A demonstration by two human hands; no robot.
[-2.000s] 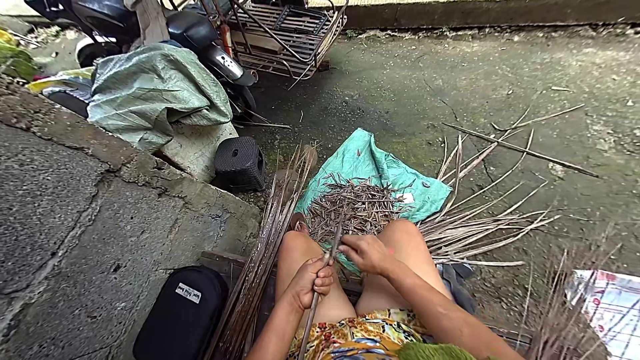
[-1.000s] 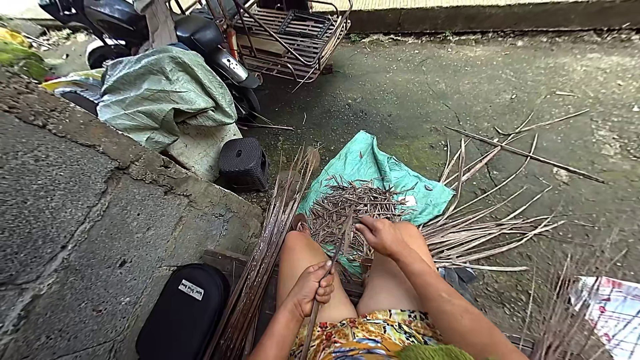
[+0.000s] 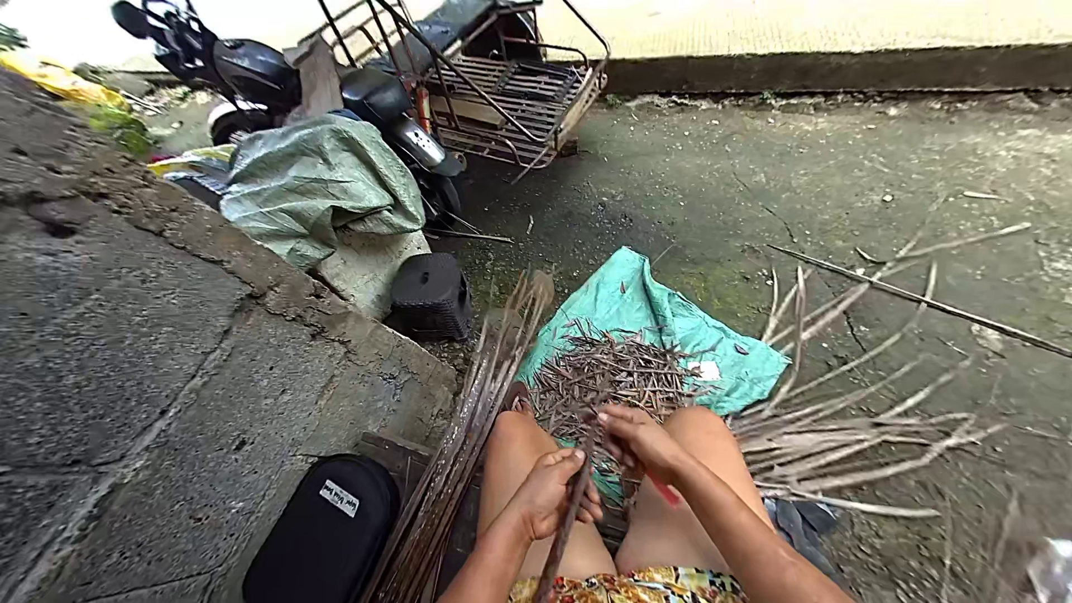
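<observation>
My left hand (image 3: 557, 494) is closed around a long dark brown stalk (image 3: 563, 540) that runs between my knees. Close to the stalk's upper end is my right hand (image 3: 641, 444), fingers curled, with a small red item (image 3: 663, 489) showing below the palm, perhaps a tool handle; its other end is hidden. Beyond my hands, short cut brown pieces (image 3: 620, 368) lie heaped on a green woven sack (image 3: 645, 293) on the ground. A bundle of long brown stalks (image 3: 469, 444) leans beside my left leg.
Pale dry stalks (image 3: 854, 444) spread over the concrete at right. A black zippered case (image 3: 322, 536) lies at lower left by a concrete block wall (image 3: 167, 394). Farther off are a dark plastic stool (image 3: 430, 297), a grey-green tarp (image 3: 322, 188) and a motorcycle (image 3: 251, 71) with a metal sidecar (image 3: 511, 100).
My right hand, raised off the stalk a second ago, is back near its upper end. The red item now shows under it. My left hand still holds the stalk.
</observation>
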